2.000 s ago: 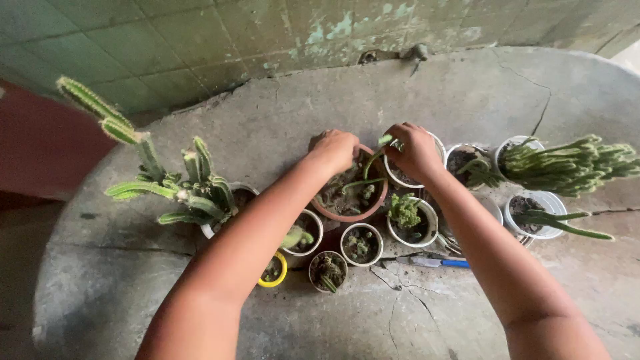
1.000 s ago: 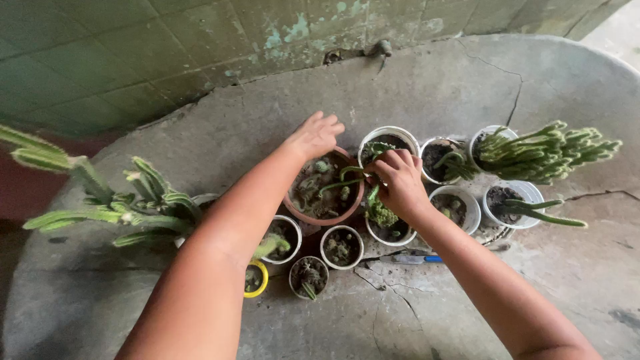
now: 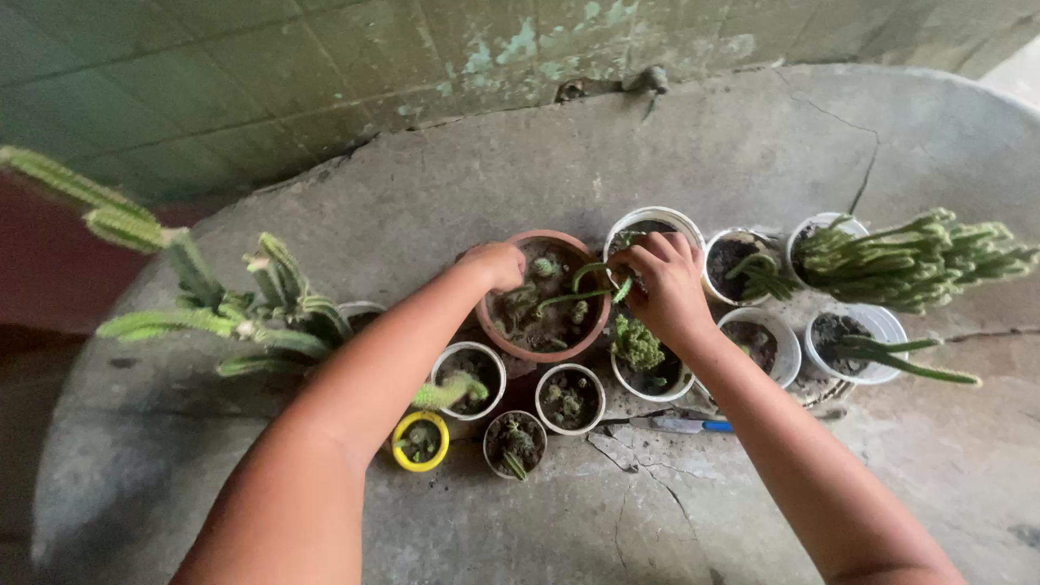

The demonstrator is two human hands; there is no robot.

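My left hand (image 3: 496, 266) rests at the left rim of a round terracotta-coloured pot (image 3: 543, 355) that holds small cacti in soil; its fingertips are partly hidden. Over the front of a white pot (image 3: 654, 213) is my right hand (image 3: 662, 280), fingers bent down around a green cactus stem (image 3: 622, 290). How firmly they grip it cannot be told. Thin curved stems (image 3: 573, 298) reach from there across the terracotta-coloured pot. Just below my right hand, a bushy green cactus (image 3: 637, 344) grows in another white pot (image 3: 654, 396).
Tall cacti (image 3: 280, 337) lean at the left. A yellow-rimmed pot (image 3: 420, 466) and small pots (image 3: 570, 431) stand in front. A knife with a blue handle (image 3: 717, 426) lies on the cracked concrete surface (image 3: 731, 504). At right are more white pots, one with a dense clustered cactus (image 3: 918, 260).
My left hand, raised with spread fingers at the back rim one second ago, is now lower at the pot's left rim. My right hand has moved from near the bushy cactus to the white pot behind it.
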